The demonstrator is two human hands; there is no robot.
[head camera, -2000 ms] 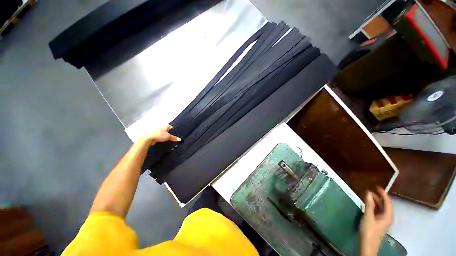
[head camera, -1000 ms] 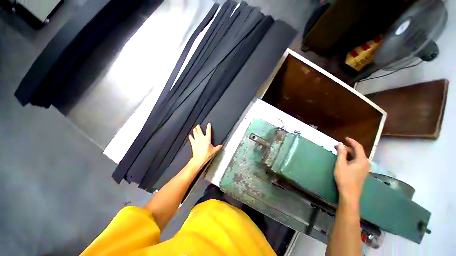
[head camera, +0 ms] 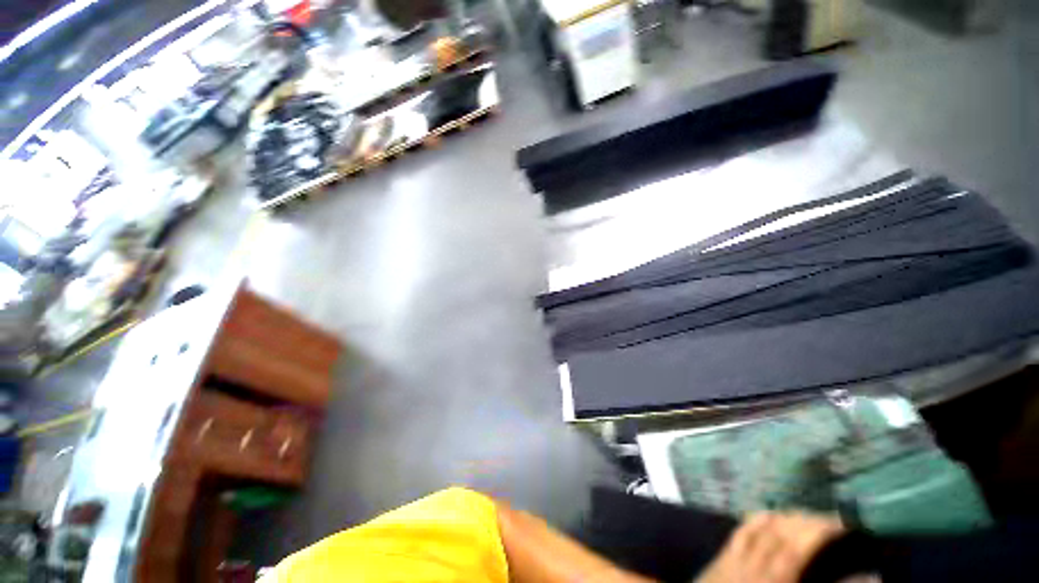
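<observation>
Several black strips point(head camera: 741, 285) lie fanned over a wide flat black piece point(head camera: 798, 359) on the side table. A thick black stack point(head camera: 684, 125) lies at the table's far edge. The green machine point(head camera: 763, 461) is at the lower right, partly cut off. My left hand point(head camera: 775, 544) is blurred at the bottom edge, in front of the machine. Its fingers appear closed on a black strip point(head camera: 946, 553), which runs right across the machine's near side; dark material also shows left of the hand. My right hand is not in view.
A brown cabinet with a pale top point(head camera: 268, 387) stands at the left on the grey floor point(head camera: 433, 330). A low pallet point(head camera: 382, 148) with goods is behind it. A white cabinet point(head camera: 602, 51) stands beyond the black stack. The catch box is mostly dark at the right edge.
The view has swung left, bringing the cabinet and pallets in. My left hand has left the strips on the table and is by the machine. My right hand has gone out of view.
</observation>
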